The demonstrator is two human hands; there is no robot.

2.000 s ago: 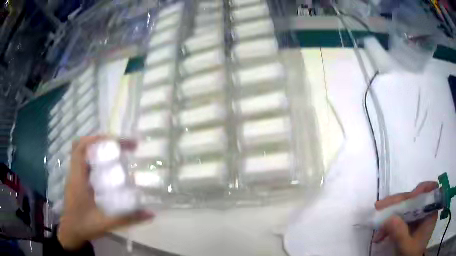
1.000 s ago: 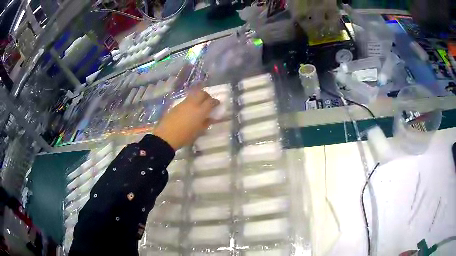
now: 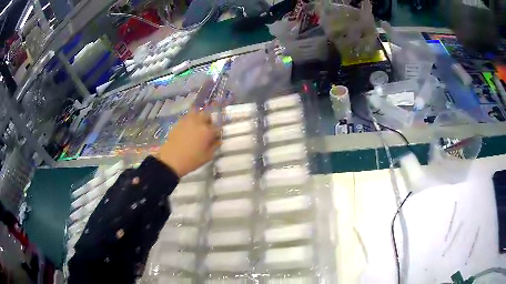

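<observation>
A large clear blister tray [image 3: 326, 222] lies in front of me, with columns of white plastic units [image 3: 231, 212] in its pockets. My left hand [image 3: 191, 143] is over the far end of the tray's left column, fingers pointing down. It is blurred, and its fingertips are partly hidden, so I cannot tell whether it holds a unit. The green syringe cap [image 3: 460, 278] just shows at the bottom right edge. The syringe barrel and my right hand are out of the picture.
A second tray [image 3: 91, 194] with white units is on the left. At the right are white paper [image 3: 433, 236], a black cable [image 3: 395, 224], a clear cup [image 3: 456, 158] and a black phone [image 3: 500, 205]. A whitish roll [image 3: 340, 101] stands at the back.
My left hand moved from the near left, where it held several white units, to the tray's far end, then shifted from the middle to the left column. My right hand left the picture.
</observation>
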